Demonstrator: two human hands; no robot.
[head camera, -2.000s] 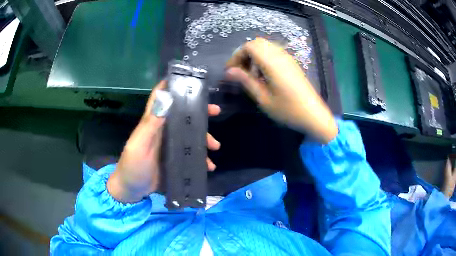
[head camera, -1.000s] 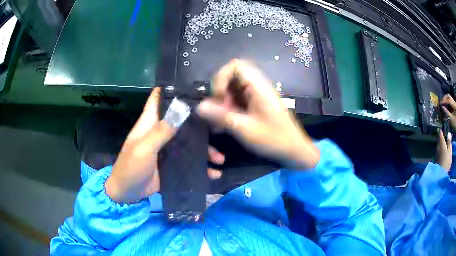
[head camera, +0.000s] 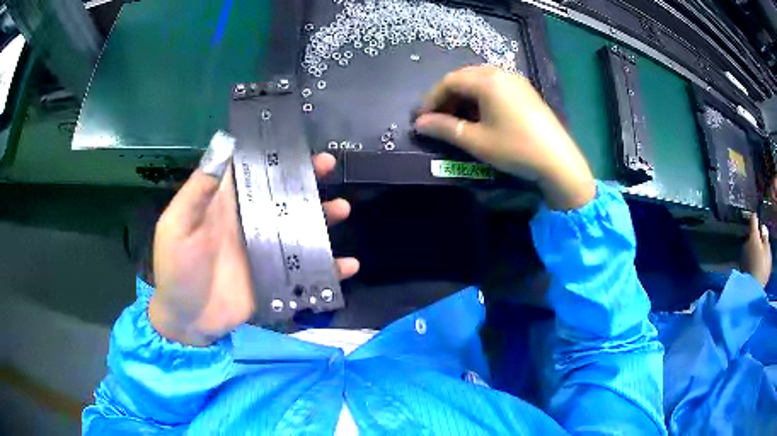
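Note:
My left hand (head camera: 200, 247) holds a long dark grey plate (head camera: 281, 200) from its left side, with fingertips showing at its right edge. The plate is nearly upright in view, leaning slightly, with small marks down its face and bright round fittings at both ends. A whitish wrap covers my left thumb. My right hand (head camera: 498, 123) is over the black parts tray (head camera: 375, 98), fingers bent and fingertips together near its floor; I cannot tell whether they pinch a nut. Many small silver nuts (head camera: 400, 24) lie along the tray's far side, a few near its front rim.
Another dark plate (head camera: 628, 115) lies on the green surface (head camera: 673, 128) to the right. A second black tray (head camera: 728, 162) with a yellow label is at the far right, beside another person's hand (head camera: 756, 249). Green surface (head camera: 170, 77) with a blue line is at left. Metal rails run behind.
The plate has turned to show its lighter marked face and moved slightly left and up from the tray's front edge. My right hand has left the plate and moved right, over the tray.

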